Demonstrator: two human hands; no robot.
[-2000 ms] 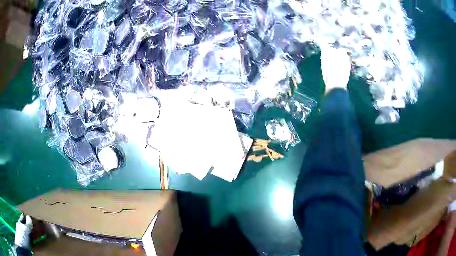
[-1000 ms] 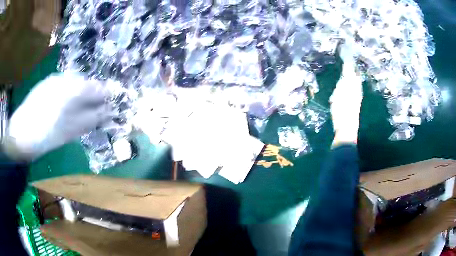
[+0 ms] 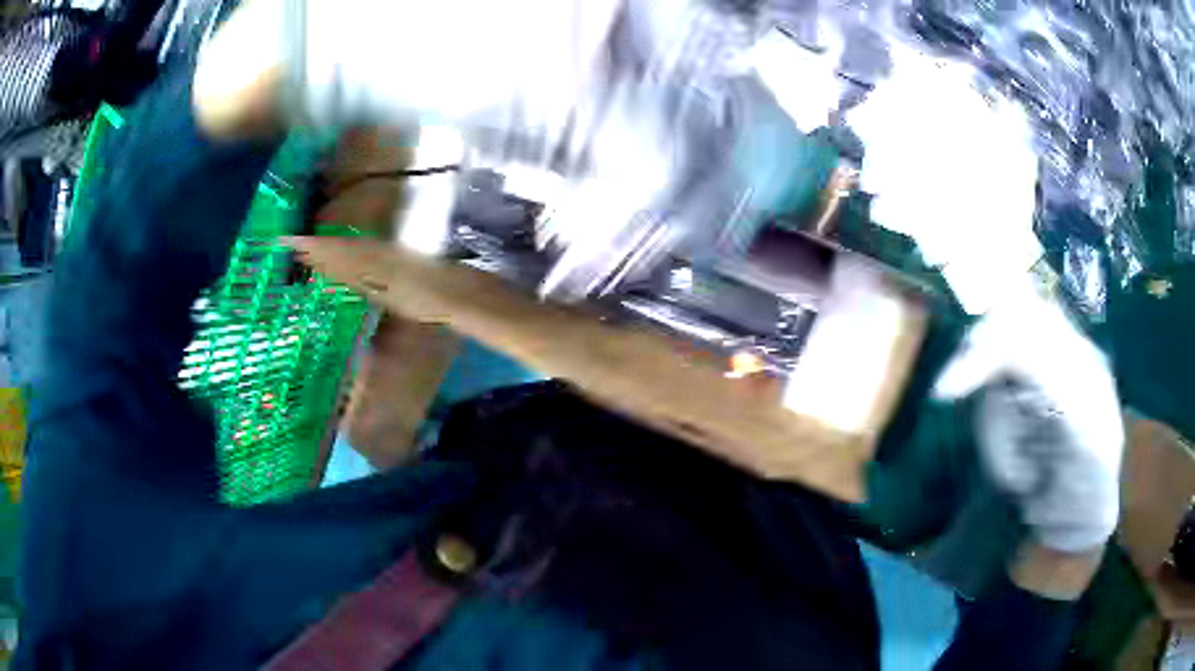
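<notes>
The long cardboard box (image 3: 642, 388) lies open and tilted in front of me. Inside are a dark unit in shiny clear plastic (image 3: 708, 323) and a white end piece (image 3: 845, 344) at its right end. My left hand (image 3: 433, 59), in a white glove, is at the top over the box, blurred and overexposed. It holds a blurred clear-bagged accessory pack (image 3: 609, 184) at the box opening. My right hand (image 3: 1048, 439), also gloved, is right of the box with fingers bent; whether it holds anything cannot be told. White paper sheets (image 3: 944, 157) lie above it, overexposed.
A green mesh crate (image 3: 269, 374) stands left of the box. The heap of bagged accessories (image 3: 1101, 79) is at the upper right, on the green table. Part of another cardboard box (image 3: 1157, 492) shows at the right edge. Blue floor (image 3: 911, 610) shows below.
The view has swung down and left. My left hand has moved from beside the dark heap to over the box. My right hand has left the pale heap and is now nearer the box.
</notes>
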